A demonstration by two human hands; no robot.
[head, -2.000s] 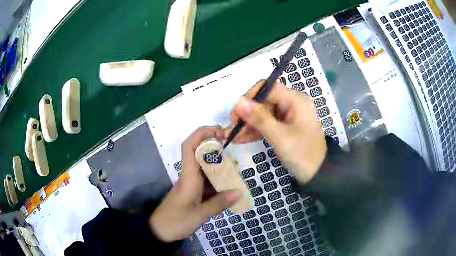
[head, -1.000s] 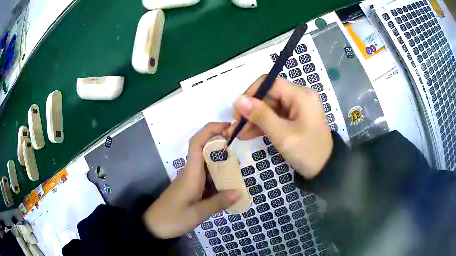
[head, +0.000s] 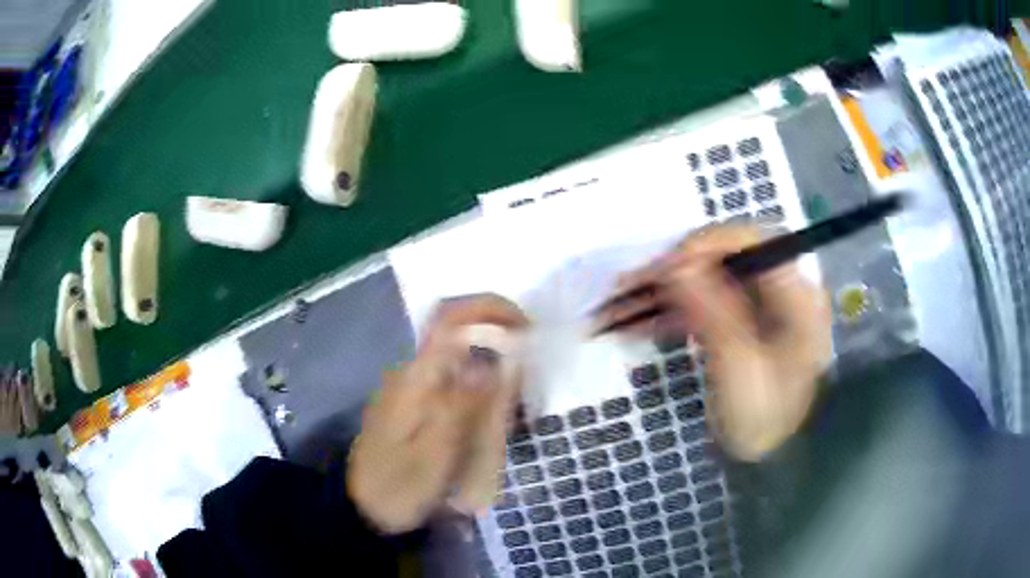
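Observation:
My left hand is blurred and closed around a cream plastic housing. Only the housing's end shows, with a dark label on it; the fingers hide the rest. My right hand holds black tweezers over the label sheet, to the right of the left hand and apart from it. The tweezers' tips look slightly apart, with no label visible at them, though they are blurred. The sheet has rows of black labels below and at its upper right, and blank white between.
A green conveyor belt crosses behind the sheet, carrying several cream housings. Spare label sheets are stacked at the right. More cream housings lie at lower left, near an orange-printed paper. Blue items show at far left.
My right hand and the tweezers have moved right, away from the housing, and the tweezers lie flatter. My left fingers now cover most of the housing. Further belt housings have come into view at the top.

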